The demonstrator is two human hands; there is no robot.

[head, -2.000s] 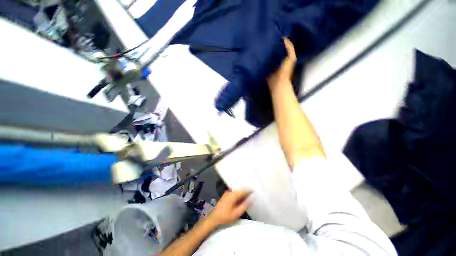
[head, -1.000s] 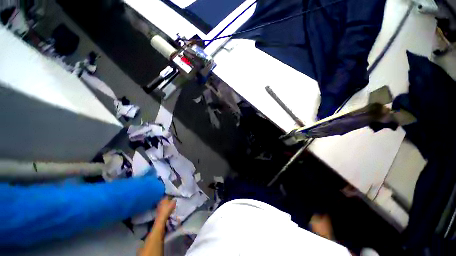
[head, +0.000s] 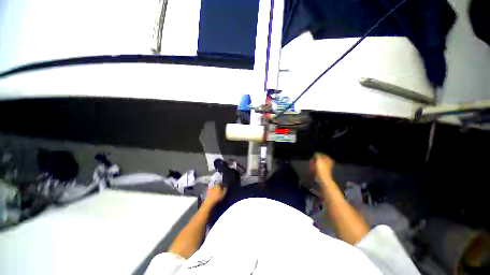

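The end cutter (head: 279,131), with its pale handle (head: 244,132), sits at the near end of the guide rail (head: 267,48), at the table edge straight ahead. My left hand (head: 216,193) is below the cutter on the left, small and blurred, and touches nothing that I can make out. My right hand (head: 322,165) is below the cutter on the right, apart from it, with fingers curled. Navy fabric (head: 228,27) lies flat left of the rail, and loose navy fabric (head: 370,19) lies right of it.
A metal bar (head: 396,90) lies on the white table (head: 344,64) at right, near a pale rod (head: 456,108). A mottled bar (head: 159,27) lies at upper left. A thin cord (head: 344,56) crosses from the cutter. Scraps litter the floor. A white surface (head: 102,231) is at lower left.
The view has turned, so the cutter and rail are now central and closer. Both hands are now in front of my body below the cutter. My right hand has let go of the navy fabric.
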